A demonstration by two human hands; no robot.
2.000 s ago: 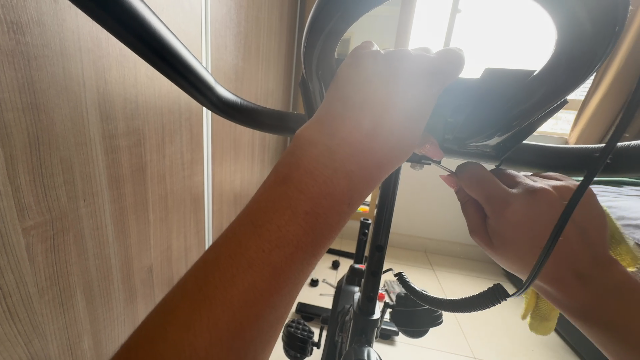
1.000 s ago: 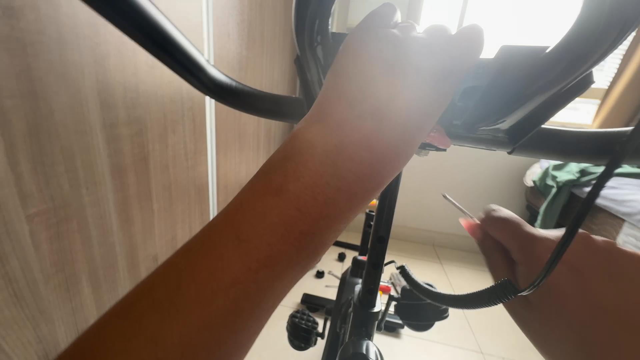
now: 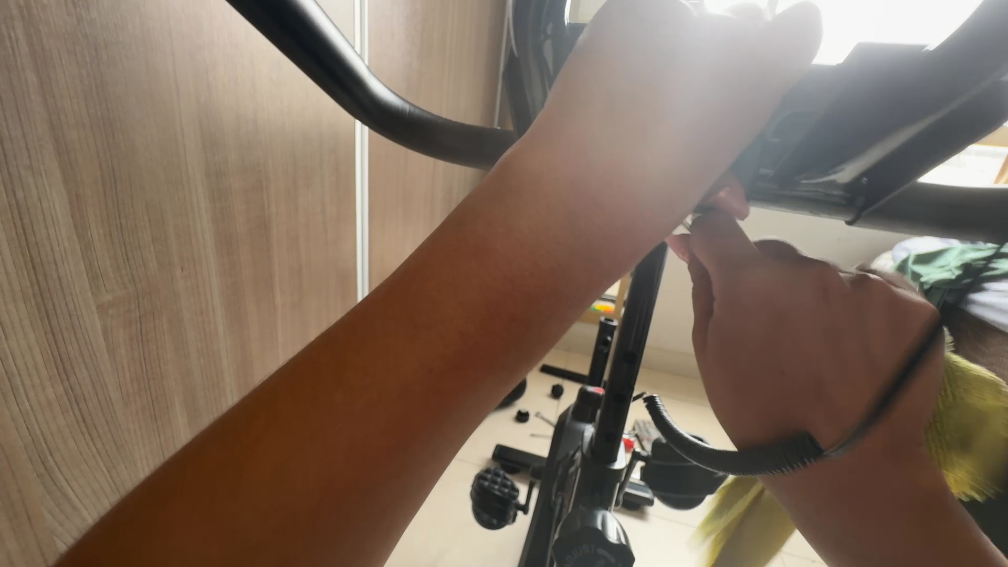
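Observation:
My left hand [image 3: 693, 71] reaches up across the black handlebar [image 3: 417, 130] of an exercise bike, its fingers at the dark console [image 3: 866, 134]; glare and its own back hide what it grips. At the underside of the console, my right hand [image 3: 803, 331] pinches a thin metal tool [image 3: 687, 224], mostly hidden between its fingertips, right beside a fingertip of the left hand. Below both hands runs the black upright post [image 3: 630, 362]. A black cable with a coiled sleeve [image 3: 732, 457] hangs across my right wrist.
A wood-grain panel [image 3: 197, 236] stands close at the left. Below are the bike's pedal [image 3: 494, 498], adjustment knob [image 3: 592, 543] and small black parts [image 3: 522, 416] on the tiled floor. A yellow cloth [image 3: 972, 417] and a heap of fabric [image 3: 957, 268] are at the right.
My right hand drew back from the console's underside with the thin metal tool showing, and is now up there again. My left hand has stayed at the console.

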